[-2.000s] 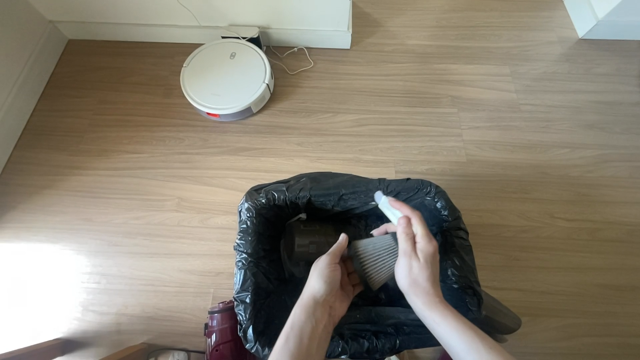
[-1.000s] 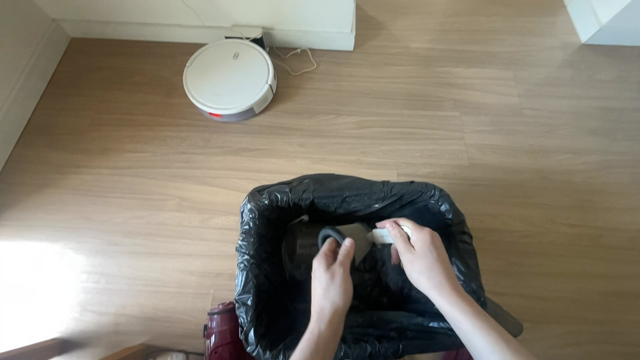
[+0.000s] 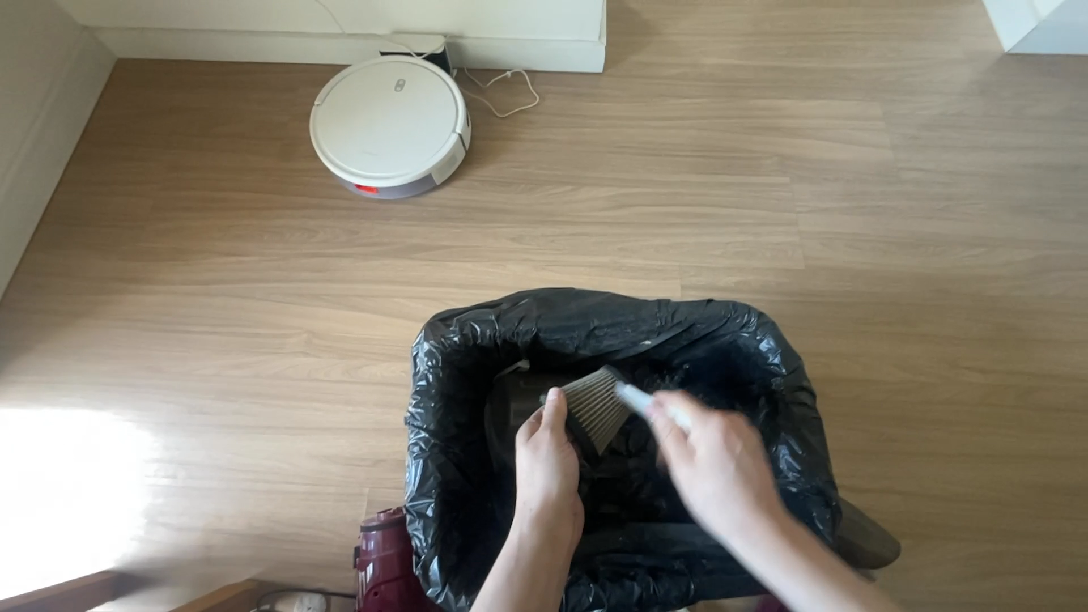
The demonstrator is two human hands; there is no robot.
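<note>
My left hand grips a pleated vacuum filter by its dark rim, over a bin lined with a black plastic bag. The filter's grey pleats face right. In my right hand is a small white tool, perhaps a brush; its tip is at the pleats and blurred. Whether the tip touches them I cannot tell. Behind my left hand, a dark rounded container lies inside the bin, partly hidden.
A white robot vacuum sits at its dock by the wall, with a white cable beside it. A dark red vacuum part stands left of the bin. A dark grey piece sticks out at the right. Wooden legs show lower left.
My left hand has turned the filter: its dark ring faced up a second ago, and now the pleats show. My right hand has moved a little with the white tool still in it.
</note>
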